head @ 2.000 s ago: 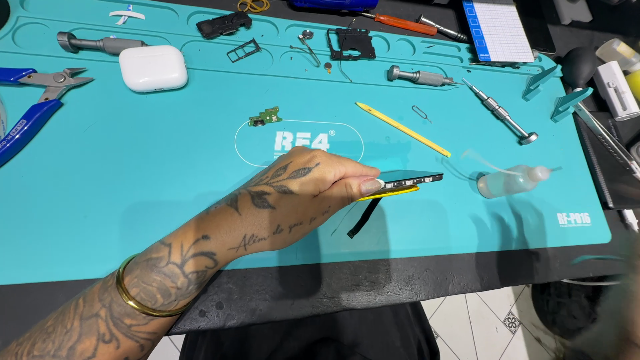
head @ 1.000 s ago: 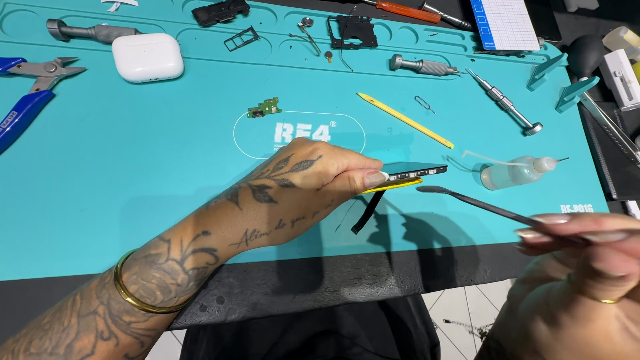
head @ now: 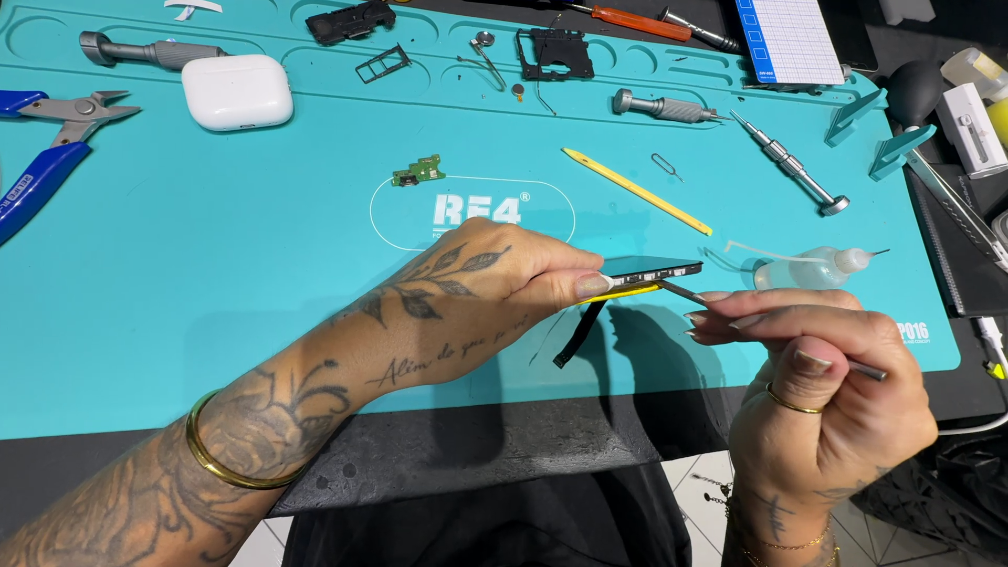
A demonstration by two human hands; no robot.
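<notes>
My left hand (head: 488, 291) grips a thin black phone assembly (head: 665, 270) edge-on above the mat, thumb on the near side. Along its underside runs a yellow part (head: 626, 293), and a black flex cable (head: 581, 335) hangs down from it. Between the fingers and thumb of my right hand (head: 827, 354) is a thin metal pry tool (head: 683, 291), its tip at the seam between the black edge and the yellow part. How deep the tip sits cannot be told. The far end of the assembly behind my left fingers is hidden.
On the turquoise mat (head: 276, 181) lie a green circuit board (head: 418, 171), a yellow stick (head: 636, 190), a SIM eject pin (head: 666, 165), screwdrivers (head: 791, 161), a white earbud case (head: 237, 92) and blue-handled cutters (head: 59, 150). A liquid dropper bottle (head: 811, 268) lies just beyond my right hand.
My right hand came into view with the metal tool and moved left, bringing the tip against the assembly's edge. My left hand keeps its hold in about the same place.
</notes>
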